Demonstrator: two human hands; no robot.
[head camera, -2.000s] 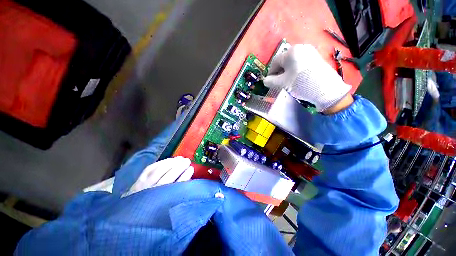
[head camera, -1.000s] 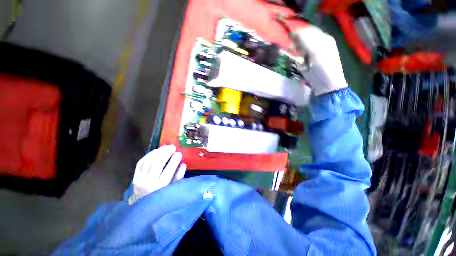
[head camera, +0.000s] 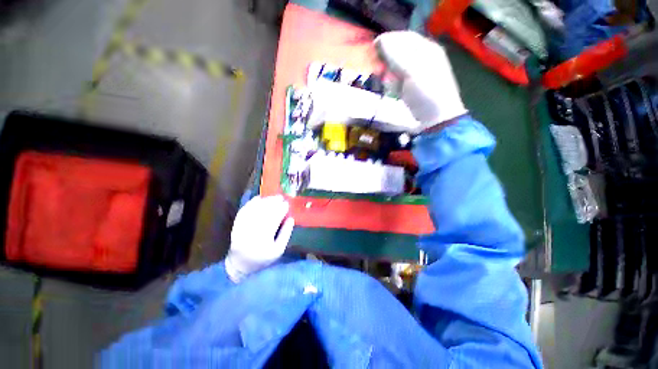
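A circuit board (head camera: 292, 155) lies component side up on the red mat (head camera: 353, 214), with long white heat sinks (head camera: 356, 176) and a yellow-wrapped block (head camera: 334, 136) between them. My right hand (head camera: 420, 78), in a white glove, is over the board's far right part with its fingers curled. Whether it holds anything is hidden by the glove and blur. My left hand (head camera: 261, 233), also gloved, rests at the mat's near left corner, beside the board and apart from it, with nothing seen in it.
A black bin (head camera: 189, 205) with a red lining stands on the floor at the left, near yellow-black tape. The green bench top (head camera: 498, 158) extends right. A black tray (head camera: 382, 11) and red-edged items (head camera: 586, 63) are at the back. Dark racks (head camera: 624, 194) stand at the right.
The view has turned and shifted. My right hand has moved from the mat's back right to over the board's far part. My left hand stays near the mat's near left corner.
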